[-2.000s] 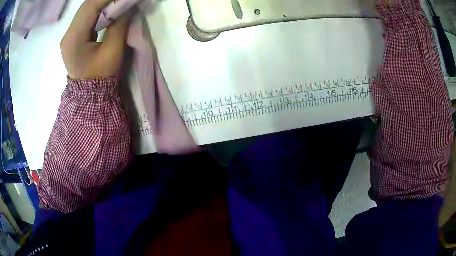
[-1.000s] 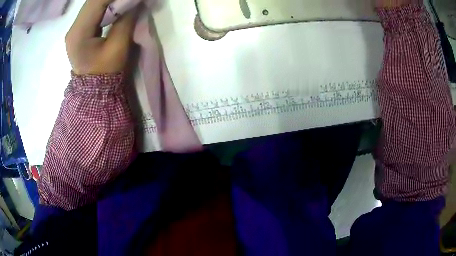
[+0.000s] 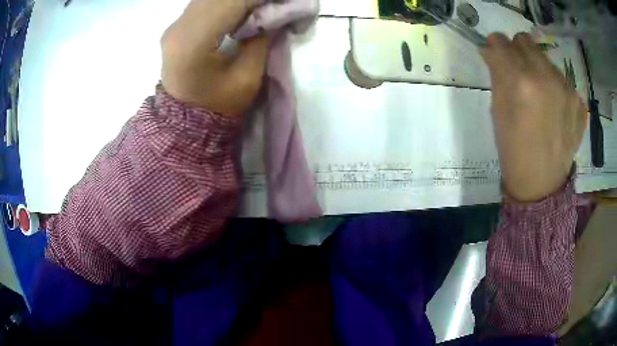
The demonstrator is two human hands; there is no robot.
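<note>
My left hand (image 3: 213, 61) grips a pale pink-lilac fabric piece (image 3: 292, 142), whose strip hangs down over the table's front edge. My right hand (image 3: 534, 111) holds slim silver tweezers (image 3: 458, 28) at its fingertips. They point left toward the dark opening (image 3: 414, 9) with yellow-green light at the top of the view. The tweezer tips are not clear against the opening. The off-white machine bed (image 3: 433, 54) lies between my hands.
The white table (image 3: 379, 128) has a printed ruler along its front edge. A dark-handled screwdriver (image 3: 596, 135) lies right of my right hand. Part of the grey machine head (image 3: 582, 20) is at the upper right. A red and white spool (image 3: 26, 219) is at the left.
The view has shifted, so the opening, screwdriver and both hands show more fully. My right hand, earlier cut off by the top edge, is now in view with the tweezers. The fabric stays in my left hand.
</note>
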